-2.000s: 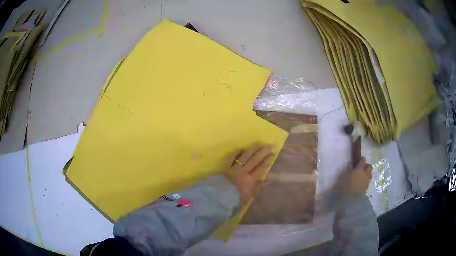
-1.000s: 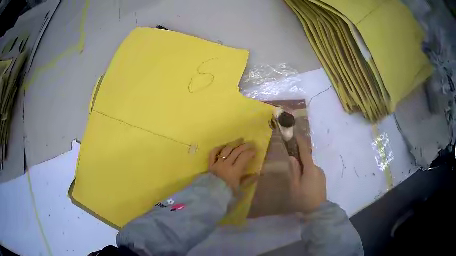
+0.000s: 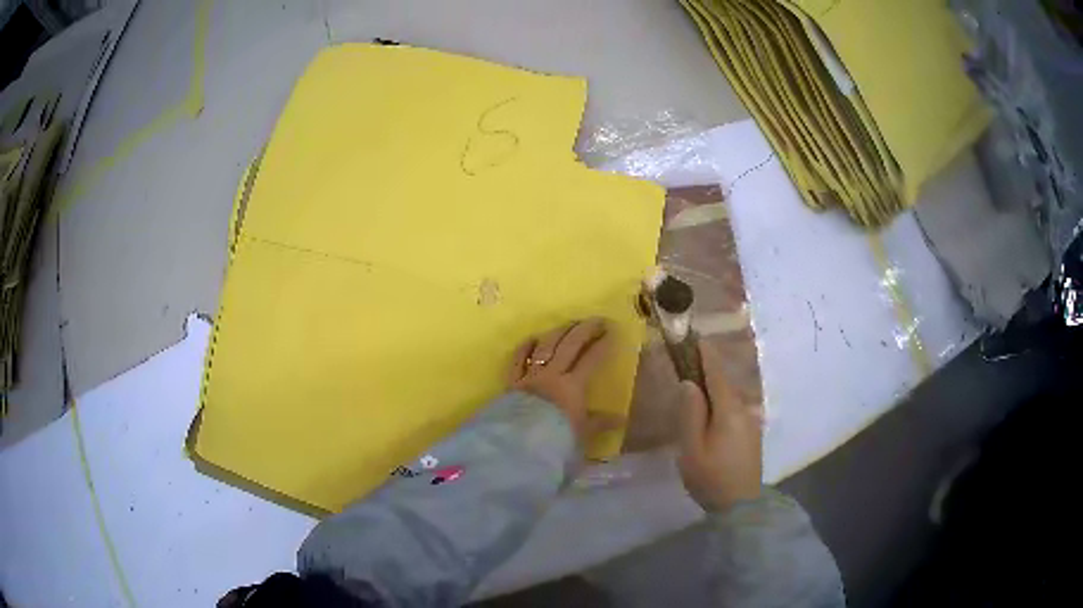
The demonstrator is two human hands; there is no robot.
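A large garment panel (image 3: pixel 392 226), yellow face up, lies flat with a handwritten mark near its top and a notch at its upper right. Its right edge rests over a brown board (image 3: pixel 701 249). My left hand (image 3: pixel 563 371) lies on the panel near that edge, fingers a little apart, with a ring on one finger; it grips nothing. My right hand (image 3: pixel 722 445) holds the hammer (image 3: pixel 673 311) by its dark handle, the head at the panel's right edge. Whether the head touches the panel I cannot tell.
A thick pile of yellow panels (image 3: pixel 914 107) stands at the upper right, beside grey material. Another pile (image 3: pixel 18 249) is at the far left edge. Clear plastic film (image 3: pixel 665 137) lies above the board. The table's front edge curves along the lower right, beside a dark floor.
The hammer has come from the right onto the panel's right edge, and then lower along it. The panel has turned slightly, and my left hand stays flat on it.
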